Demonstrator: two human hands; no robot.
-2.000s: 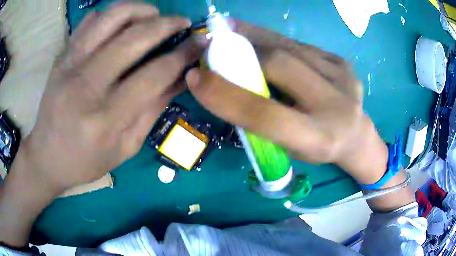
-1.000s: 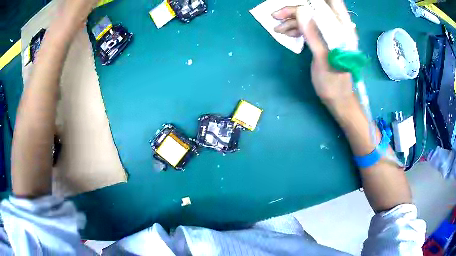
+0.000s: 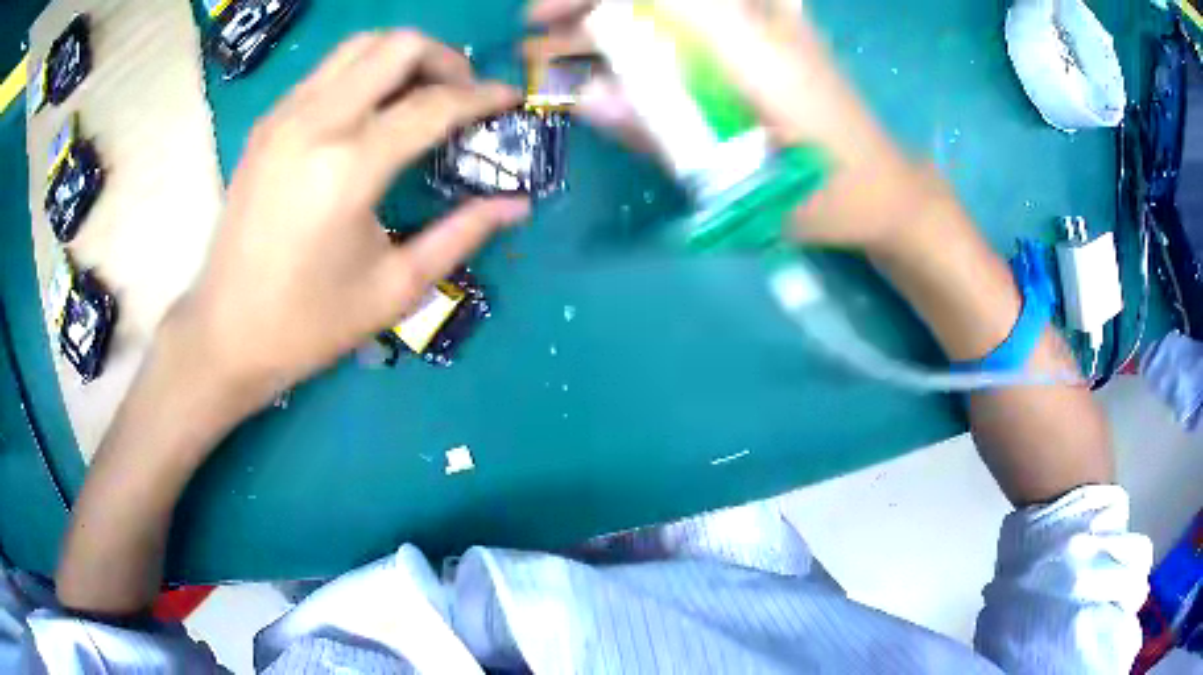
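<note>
My left hand (image 3: 330, 224) has its thumb and fingers around the left side of a watch housing (image 3: 504, 154) with a silvery board inside. A battery (image 3: 563, 82) with yellow-orange edges lies folded out at the housing's upper right. My right hand (image 3: 805, 119), blurred, holds the glue syringe (image 3: 686, 92), its green cap (image 3: 759, 201) towards me. The syringe's tip is out of the picture or hidden. Some right-hand fingertips are near the battery; contact is unclear. A second housing with a battery (image 3: 430, 321) lies below, partly behind my left hand.
A cardboard sheet (image 3: 145, 198) at left holds several housings (image 3: 74, 187). Another housing (image 3: 251, 29) lies at the upper left. A white tub (image 3: 1063, 59) and a white power adapter (image 3: 1090, 277) are at right. A clear hose (image 3: 897, 376) runs past my right wrist.
My left hand has come from the cardboard side to a housing in the middle. My right hand has brought the syringe left and closer to it. The view has shifted.
</note>
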